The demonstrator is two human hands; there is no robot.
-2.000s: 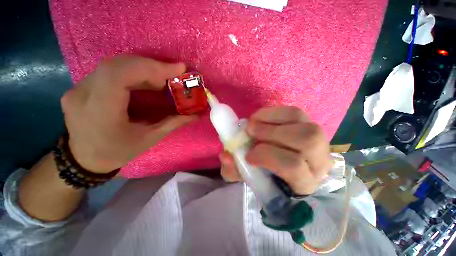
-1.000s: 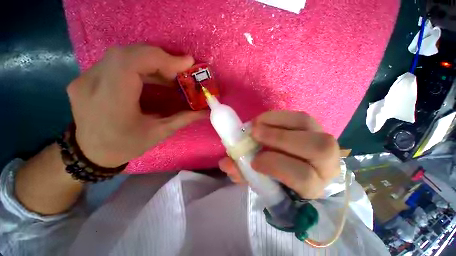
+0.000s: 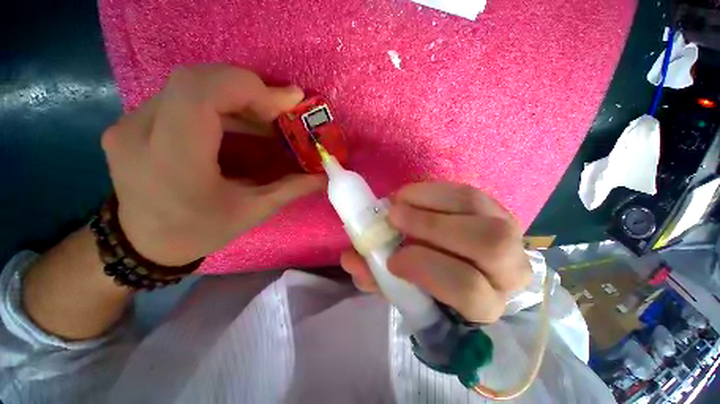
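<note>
My left hand (image 3: 185, 162) holds a small red housing (image 3: 325, 148) between thumb and fingertips above the pink-red mat. The housing's inner side faces up, with a pale rectangular part in a dark frame. My right hand (image 3: 458, 245) is closed around the translucent-white syringe (image 3: 351, 199) at its cream collar. The yellowish needle (image 3: 323, 154) points into the housing just below the pale part; whether it touches is too small to tell. A dark green cap (image 3: 474, 357) and a thin orange hose (image 3: 543, 335) are at the syringe's rear end.
The pink-red mat (image 3: 489, 87) lies on a dark green bench (image 3: 47, 102). A white sheet edge (image 3: 454, 6) is at the top. At right are crumpled white wipes (image 3: 628, 164), a blue rod (image 3: 663, 75) and a black box (image 3: 636, 221) with a dial. Cardboard (image 3: 604, 304) is lower right.
The needle tip has moved from the housing's right edge to inside it, below the pale part. The housing has shifted slightly right and turned in my left hand. Both hands keep their holds.
</note>
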